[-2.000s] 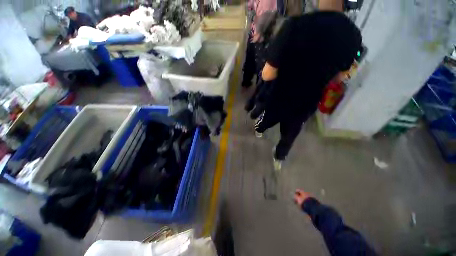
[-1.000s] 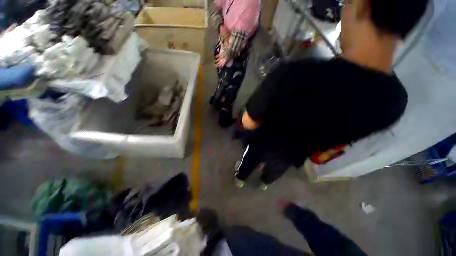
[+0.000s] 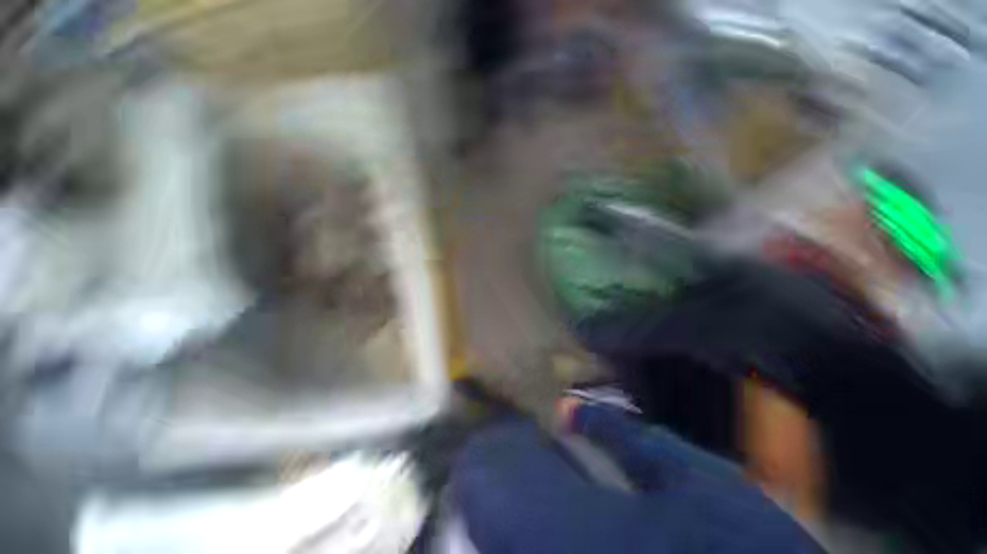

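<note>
The picture is strongly blurred. A stack of white fabric pieces (image 3: 260, 509) lies at the bottom left, against my front. My left hand is not seen; the frame does not show how the stack is held. My right sleeve is dark blue and reaches forward at the bottom centre. Only a small blurred part of my right hand (image 3: 571, 412) shows at its end, and its fingers cannot be made out.
A large white tub (image 3: 428, 314) with greyish fabric in it stands at the left. A green sack (image 3: 617, 254) is ahead, right of the yellow floor line. A person in black (image 3: 866, 400) is close on the right, with a bare arm showing.
The view has moved forward. The white tub is nearer, the person in black is now at the lower right, and the green sack ahead has come into view. The white stack stays at the bottom left.
</note>
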